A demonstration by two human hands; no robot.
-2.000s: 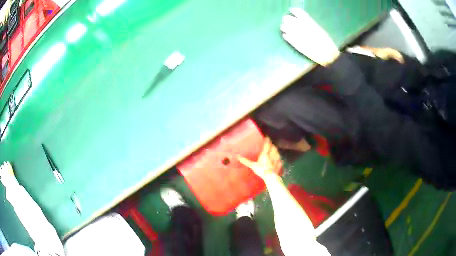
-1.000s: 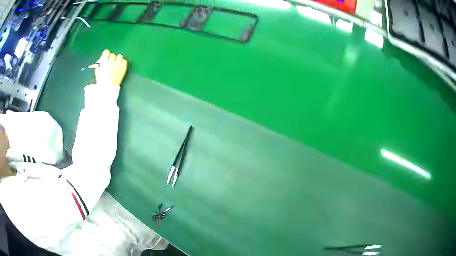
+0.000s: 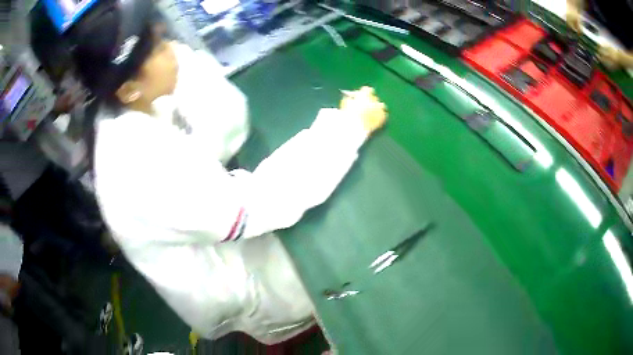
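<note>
Neither of my hands is in view. Nearest in front of me, black tweezers with pale tips [image 3: 402,248] lie on the green mat [image 3: 444,298], blurred. A small dark and silvery cluster [image 3: 341,292] lies beside them, close to the bench edge; what it is cannot be told. A neighbour in a white top [image 3: 187,208] leans at the bench, one hand [image 3: 364,109] resting over the mat and seeming to hold something small and thin.
A thin black tray frame [image 3: 479,119] lies flat along the bench. Red trays with dark parts [image 3: 555,90] stand beyond the bench's raised far edge, with another person's hands above. Machinery [image 3: 243,21] stands at the top. A monitor [image 3: 68,10] shows top left.
The view has swung left from my seat area towards the neighbour, whose head and body now show. The tweezers now appear lower and right in view. The neighbour's hand remains over the mat.
</note>
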